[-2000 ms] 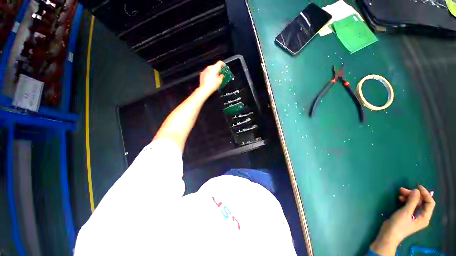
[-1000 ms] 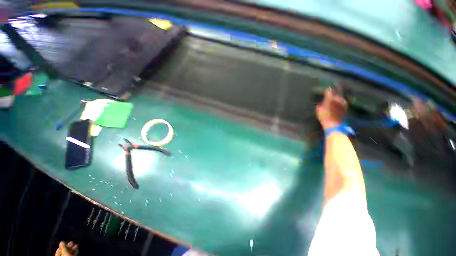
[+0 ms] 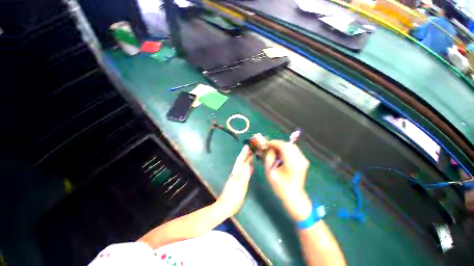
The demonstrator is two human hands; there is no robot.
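My left hand (image 3: 240,174) and my right hand (image 3: 289,169) meet above the green bench mat (image 3: 270,208). Their fingertips hold a small dark piece with a reddish-brown part (image 3: 254,142); it is blurred and mostly covered by fingers, perhaps a small circuit board. My right hand wears a blue wrist band and also holds a thin pen (image 3: 294,136), its pale end sticking up beyond the fingers. Open side cutters (image 3: 221,130) and a cream tape roll (image 3: 238,124) lie just beyond the hands.
A black phone (image 3: 181,106), green slip (image 3: 213,100) and blue pen (image 3: 184,87) lie farther along the mat. A black bag-like item (image 3: 239,62) is at the far end. The dark conveyor (image 3: 312,111) runs right; a black tray (image 3: 150,202) with small parts is below left.
My right hand has come back from the conveyor, and my left hand has risen from over the tray area. They now meet over the mat around a small piece. The view has turned.
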